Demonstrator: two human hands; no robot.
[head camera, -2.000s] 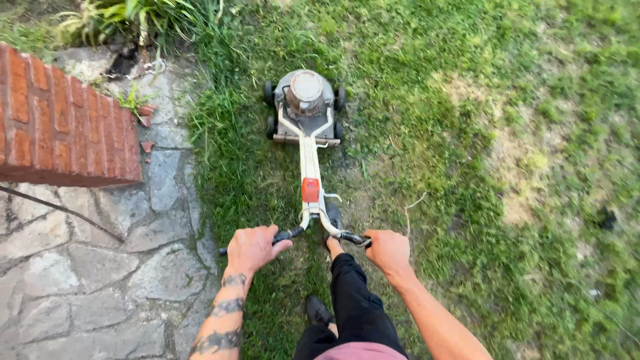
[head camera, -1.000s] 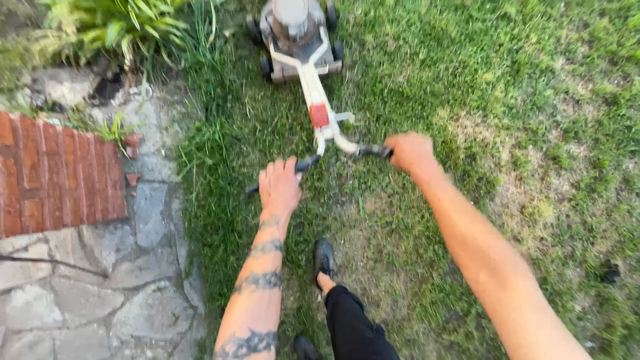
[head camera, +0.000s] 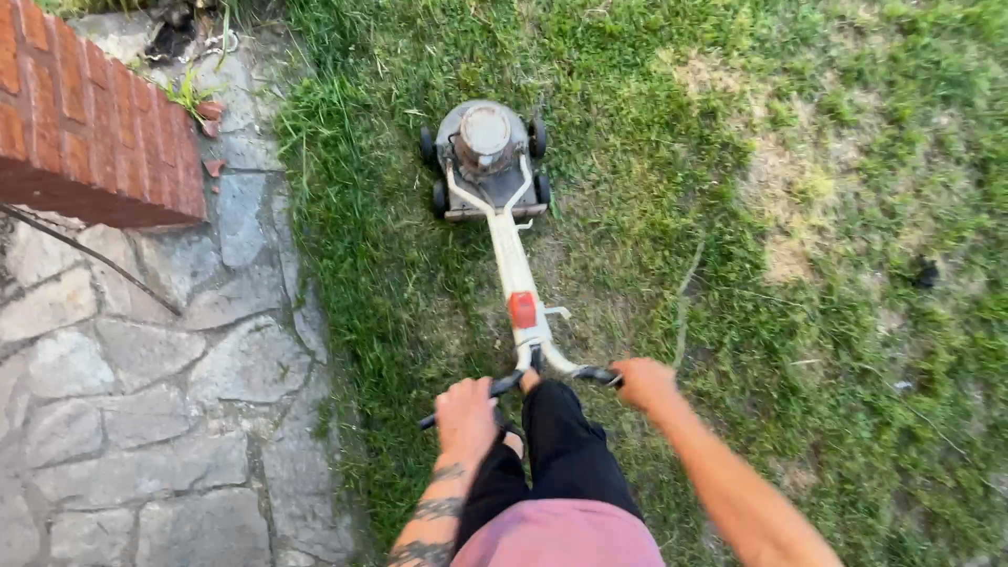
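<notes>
A lawn mower (head camera: 484, 150) with a round, worn motor housing and small black wheels stands on the grass, ahead of my body. Its pale metal handle (head camera: 513, 264) runs back toward me, carries a red switch box (head camera: 522, 309) and splits into two bars with black grips. My left hand (head camera: 466, 417) is closed around the left grip (head camera: 428, 422), whose end sticks out past it. On the right grip (head camera: 596, 375), my right hand (head camera: 647, 384) is closed near the outer end. The undersides of both hands are hidden.
A stone-paved path (head camera: 157, 457) borders the grass on the left. Over it stands a red brick pillar (head camera: 102, 126), with a thin dark rod or cable (head camera: 90, 253) below. Brick fragments (head camera: 211, 118) lie beside the pillar. Patchy lawn (head camera: 787, 354) stretches to the right.
One second ago the mower was farther ahead with my arms stretched out; now it is closer to my body and my arms are drawn back. Both hands have stayed on the grips.
</notes>
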